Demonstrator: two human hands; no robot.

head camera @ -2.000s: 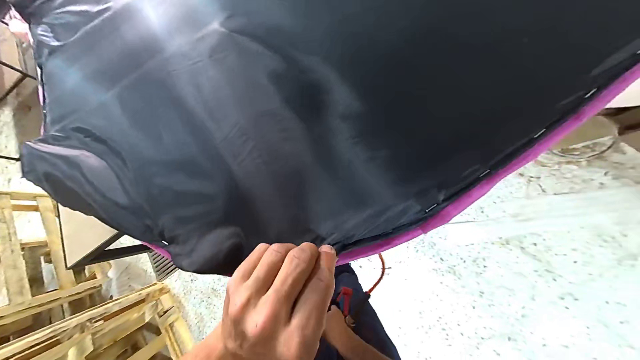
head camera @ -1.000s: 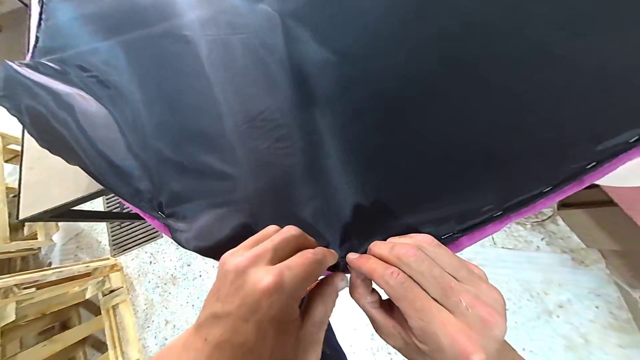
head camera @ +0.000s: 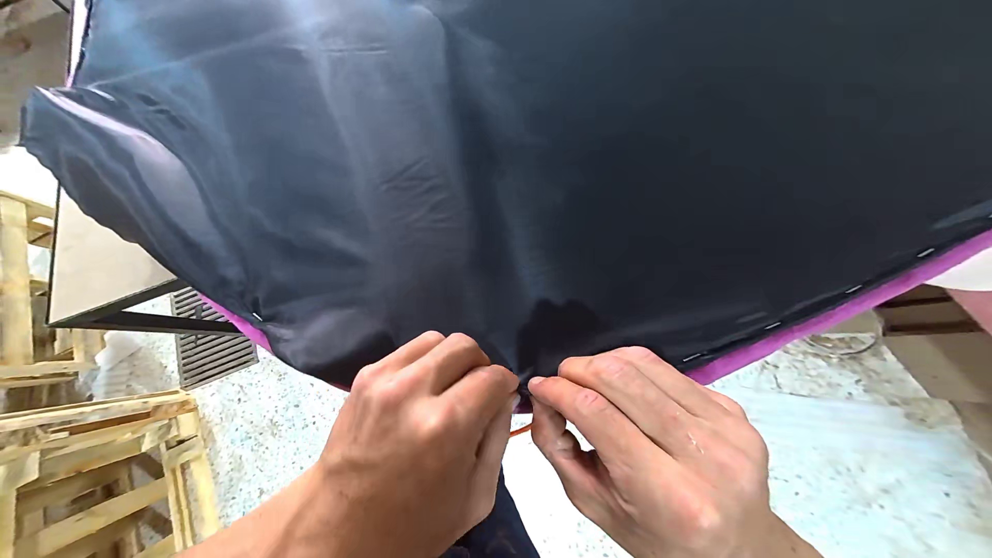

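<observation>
Thin black lining fabric (head camera: 659,194) spreads over a large piece whose edge shows purple upholstery fabric (head camera: 821,325). Several staples (head camera: 775,326) run along that edge on the right, and one more sits at the lower left. At the near edge my left hand (head camera: 426,426) pinches the black fabric between thumb and fingers. Close beside it, almost fingertip to fingertip, my right hand (head camera: 651,442) grips the same edge. Between them the cloth is bunched. The fabric's left part hangs loose in a fold.
Wooden pallet frames (head camera: 85,465) stand on the floor at the lower left. A black metal frame with a pale panel (head camera: 101,256) is under the left side, near a floor grate (head camera: 213,341). Cardboard boxes (head camera: 930,341) lie at the right. Part of an orange cord (head camera: 521,431) shows below the edge.
My right hand has come up from below to the fabric edge beside my left hand. The red object seen below two seconds ago is out of sight.
</observation>
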